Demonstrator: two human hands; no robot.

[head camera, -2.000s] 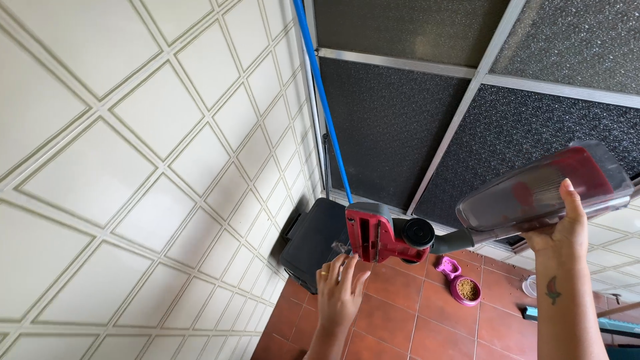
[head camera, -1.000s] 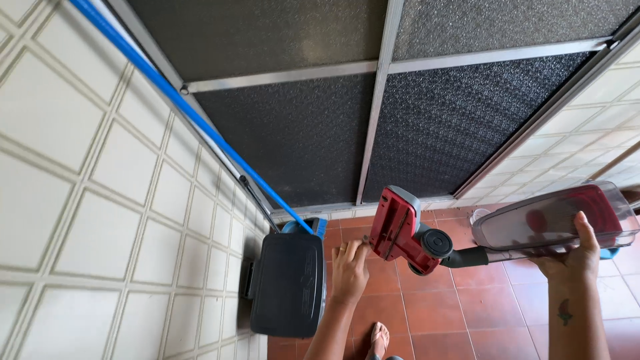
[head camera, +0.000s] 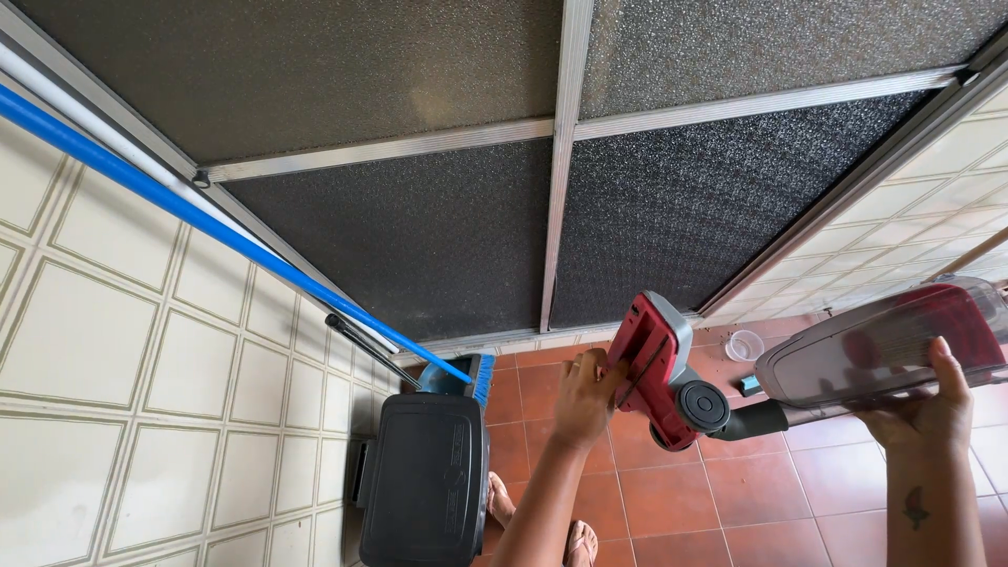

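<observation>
My right hand (head camera: 921, 405) grips the vacuum cleaner's clear dust container (head camera: 858, 346) from below, with the thumb on its near side. A dark swivel neck joins the body to the red and grey floor head (head camera: 650, 362), which is tipped up so its underside shows. My left hand (head camera: 587, 394) is at the left edge of that underside, its fingers touching it near a thin dark strip; whether they pinch anything cannot be told. The vacuum is held above the tiled floor.
A black lidded bin (head camera: 425, 480) stands by the tiled wall (head camera: 181, 339). Behind it are a blue-bristled broom (head camera: 482, 378) with a blue handle and a dustpan (head camera: 441, 378). A framed textured-glass door (head camera: 425, 236) is ahead. A clear bowl (head camera: 744, 345) lies on the floor. My sandalled feet show below.
The view has swung right and the bin and broom now show more fully. The vacuum stays in my right hand, and my left fingers have come onto the floor head's underside.
</observation>
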